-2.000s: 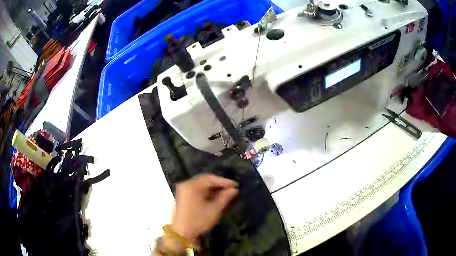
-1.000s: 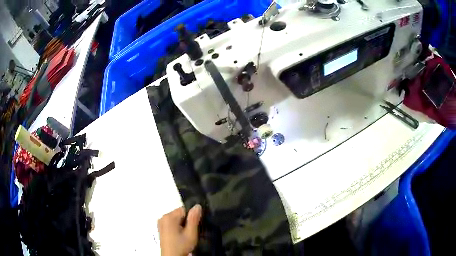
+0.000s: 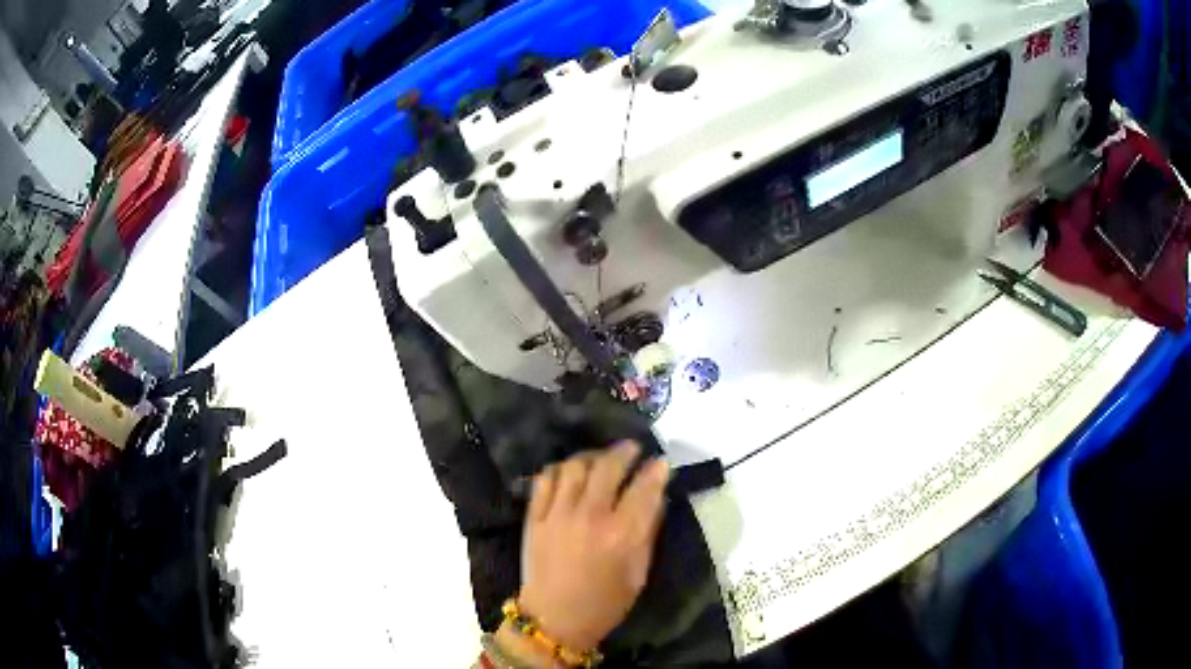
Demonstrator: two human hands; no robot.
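Observation:
The dark camouflage panel (image 3: 523,425) lies on the white table, its upper part beside and under the sewing machine's head near the needle (image 3: 637,390). My left hand (image 3: 594,542), with a beaded bracelet, is on the panel just below the needle area. Its fingertips are on a short black webbing tab (image 3: 695,478) that sticks out past the panel's right edge. The tab's other end is hidden at my fingers. My right hand is not in view.
A tangled black heap of tabs (image 3: 144,549) lies at the left, by a cream cylinder (image 3: 92,399). Thread snips (image 3: 1036,298) lie right of the needle. A dark rectangle rests on red cloth (image 3: 1078,248). A blue bin (image 3: 294,216) stands behind.
My left hand has moved up and right from the panel's left edge to near the needle. The black tab now shows at the panel's right edge. The view has shifted slightly.

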